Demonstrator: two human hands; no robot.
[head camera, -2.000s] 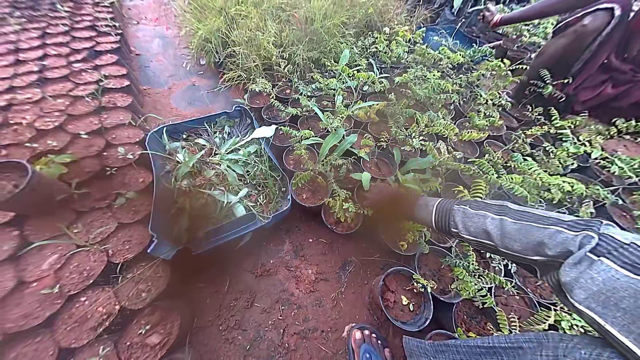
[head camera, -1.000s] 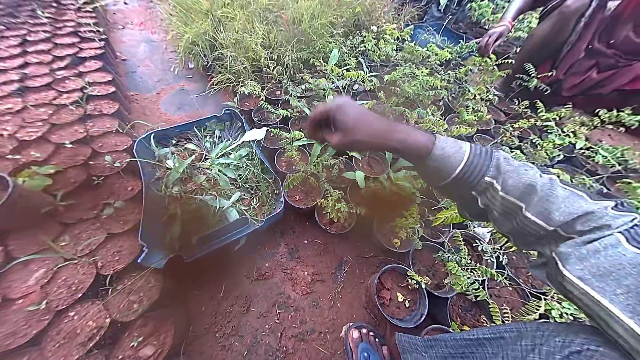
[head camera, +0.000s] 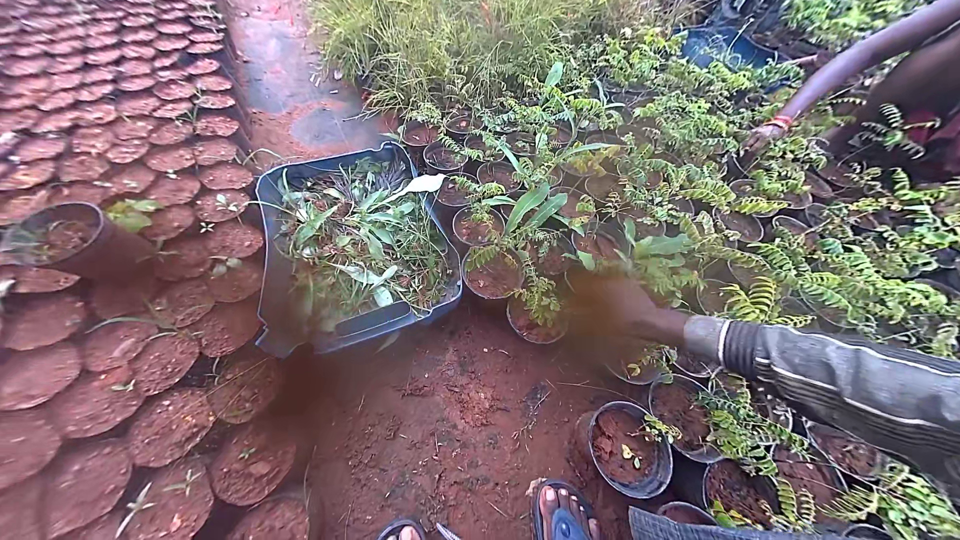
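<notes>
My right hand (head camera: 626, 307), in a grey striped sleeve, reaches in from the right and is low among potted seedlings. A brown smear on the view hides its fingers, so what it touches cannot be told. Just left of it stands a small pot with a feathery-leaved seedling (head camera: 536, 319). Broad-leaved plants (head camera: 529, 210) grow among the pots above the hand. A blue plastic container (head camera: 360, 326) holding pulled green weeds (head camera: 367, 244) lies further left on the soil. My left hand is out of view.
Rows of soil-filled pots (head camera: 97, 397) cover the left side, with a pot (head camera: 60, 236) tilted on top. A soil-filled pot (head camera: 626, 450) stands near my sandaled foot (head camera: 562, 514). Another person's hand (head camera: 765, 135) is among seedlings at upper right; tall grass (head camera: 450, 52) grows behind.
One second ago my right hand was raised beside the container's right edge; it has moved right and down among the pots. The other person's hand is now lower among the plants.
</notes>
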